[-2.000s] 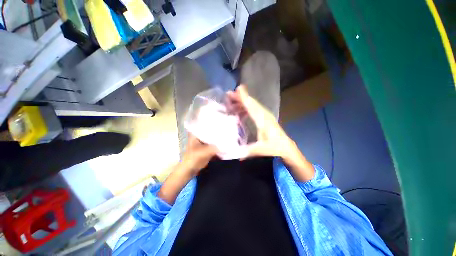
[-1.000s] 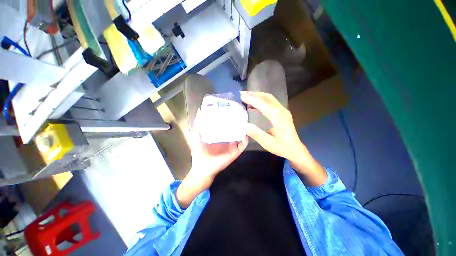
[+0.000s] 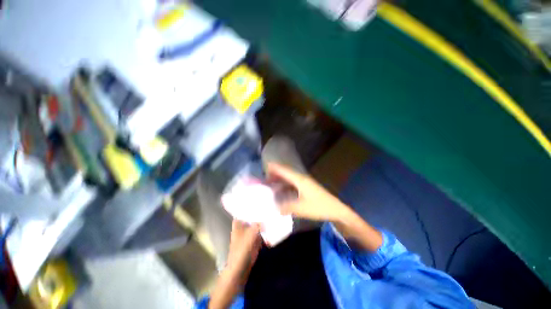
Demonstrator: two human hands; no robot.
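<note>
A clear plastic pack [image 3: 257,205] with whitish-pink contents is held over my lap. It is overexposed and blurred, so its details cannot be read. My left hand [image 3: 244,238] grips its lower edge from below. My right hand [image 3: 302,196] holds its right side, with the fingers at the upper right edge. Whether the pack is closed cannot be told.
The machine table is at the left, with the blurred yellow and blue fixture [image 3: 124,166]. Yellow button boxes [image 3: 241,89] stand on either side. The green conveyor [image 3: 399,114] crosses the upper right, with pinkish packs [image 3: 356,12] at the top edge.
The view has swung towards the conveyor, so more of the belt and packs show. The red stool has left the picture. Both hands still hold the pack, which is turned to a different angle.
</note>
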